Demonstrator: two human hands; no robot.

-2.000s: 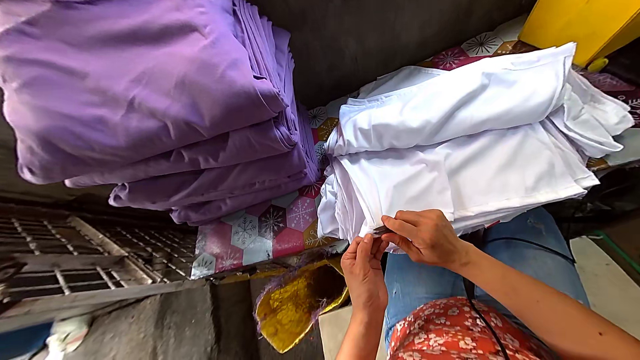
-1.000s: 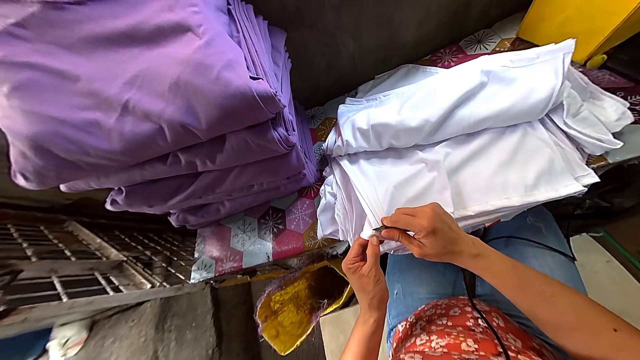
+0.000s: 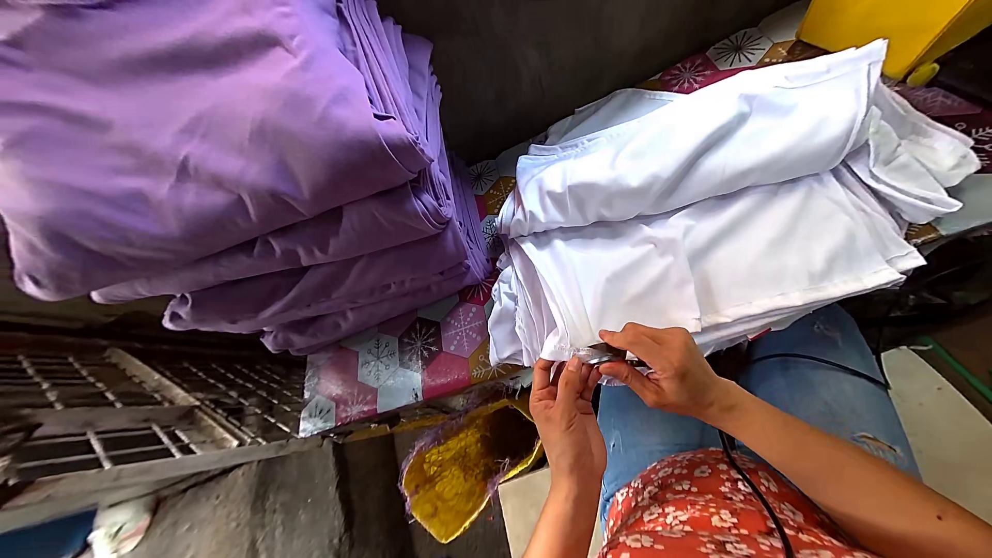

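A pile of folded white fabric pieces point(image 3: 635, 271) lies in front of me, its near edge above my lap. At the near left corner of that pile, my left hand point(image 3: 570, 418) pinches the white hem between thumb and fingers. My right hand point(image 3: 666, 372) meets it from the right, its fingers closed on a small dark metallic tool point(image 3: 603, 355), probably thread snips, whose tip is at the hem. The tool is mostly covered by the fingers. A tall stack of folded purple fabric point(image 3: 217, 155) fills the left.
Both piles rest on a table with a hexagon-patterned cover point(image 3: 418, 341). A yellow container point(image 3: 891, 31) stands at the back right. Below the table edge hangs an open yellow sack point(image 3: 465, 473) with threads on its rim. A metal grille point(image 3: 139, 418) is at lower left; a black cord point(image 3: 752, 484) crosses my lap.
Both hands remain at the near left corner of the white pile. The dark tool now lies along the hem, with more of its metal showing between my fingers.
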